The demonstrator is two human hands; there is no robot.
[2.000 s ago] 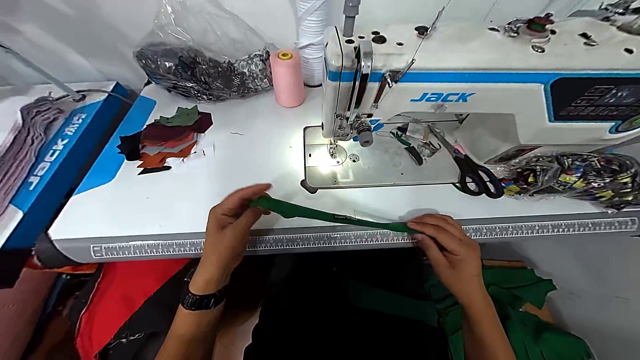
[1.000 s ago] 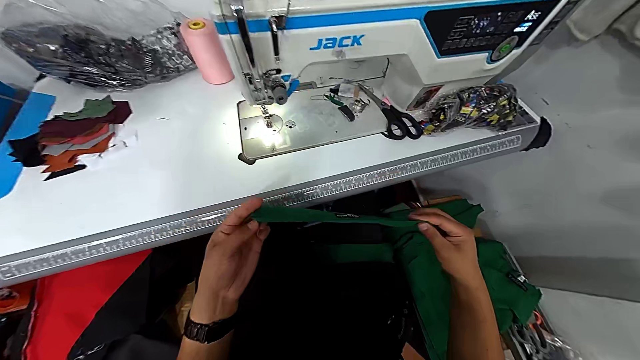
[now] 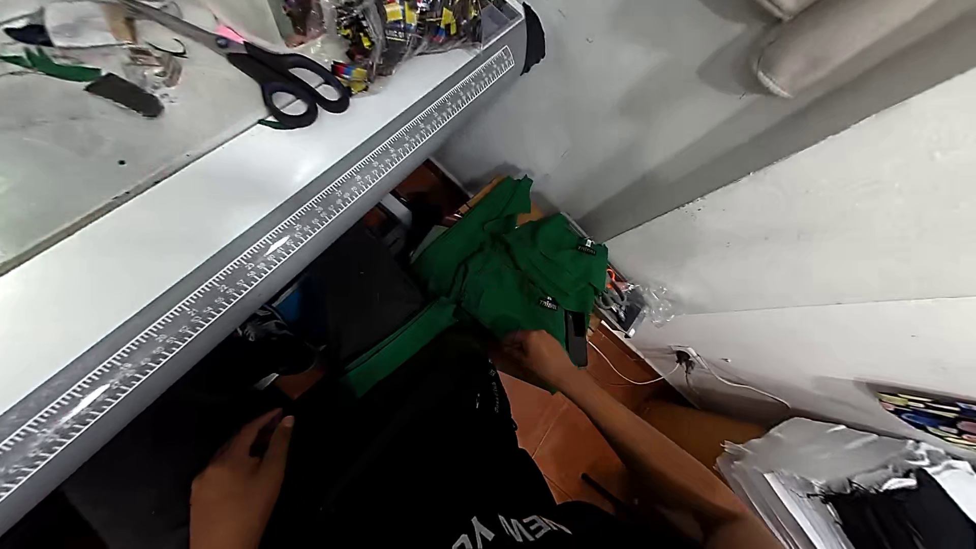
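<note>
Green fabric pieces (image 3: pixel 496 267) with small dark labels lie in a pile below the right end of the sewing table, and one green strip (image 3: pixel 400 347) reaches left across dark cloth. My right hand (image 3: pixel 537 354) is at the lower edge of the pile; its fingers are in shadow, so whether they grip the fabric does not show. At the lower left, my left hand (image 3: pixel 242 476) is over dark cloth, thumb and fingers apart, with nothing seen in it. Black-handled scissors (image 3: pixel 282 84) lie on the table above.
A measuring tape strip (image 3: pixel 282 244) runs along the table's front edge. Plastic bags of colourful small parts (image 3: pixel 396 30) sit at its far corner. A wall socket with a plug (image 3: pixel 684 357) and a white cable are to the right. Stacked pale material (image 3: pixel 823 473) stands at the lower right.
The view has swung far to the right and down. Both hands held the green strip stretched between them; now they are apart, the left off the strip and the right at the green pile.
</note>
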